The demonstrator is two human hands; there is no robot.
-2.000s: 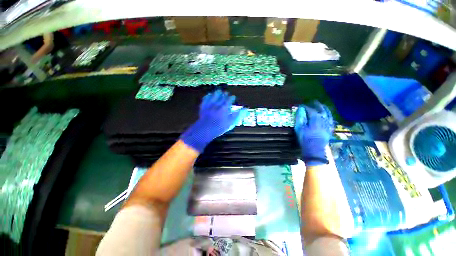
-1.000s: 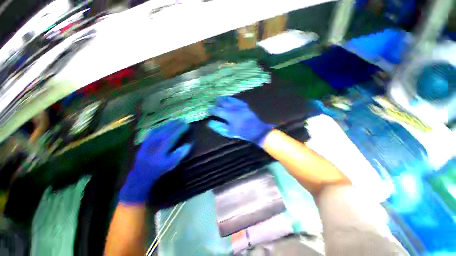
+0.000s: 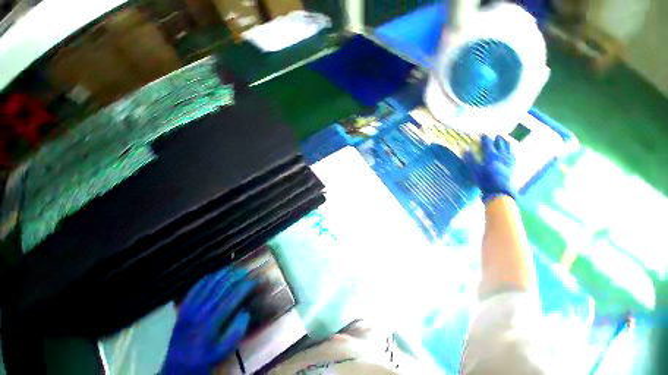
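My left hand (image 3: 209,318), in a blue glove and blurred, is over the left part of the dark work block (image 3: 275,289), fingers loosely spread, with nothing seen in it. My right hand (image 3: 494,168), also gloved, is stretched out to the right below the fan, its fingertips at the end of a row of circuit boards with yellow parts (image 3: 447,132). Whether it grips a board is not clear. Green separated boards (image 3: 124,132) lie in rows on the stacked black foam sheets (image 3: 227,146).
A white fan (image 3: 487,69) stands at the upper right. A printed blue sheet (image 3: 428,183) lies left of my right hand. A dark-blue sheet (image 3: 366,69) and a blue bin (image 3: 414,33) are behind. Cardboard boxes (image 3: 110,58) are at the back left.
The view has swung right. My right hand has left the black foam and moved out to the yellow-part boards. My left hand has come back from the foam to the block.
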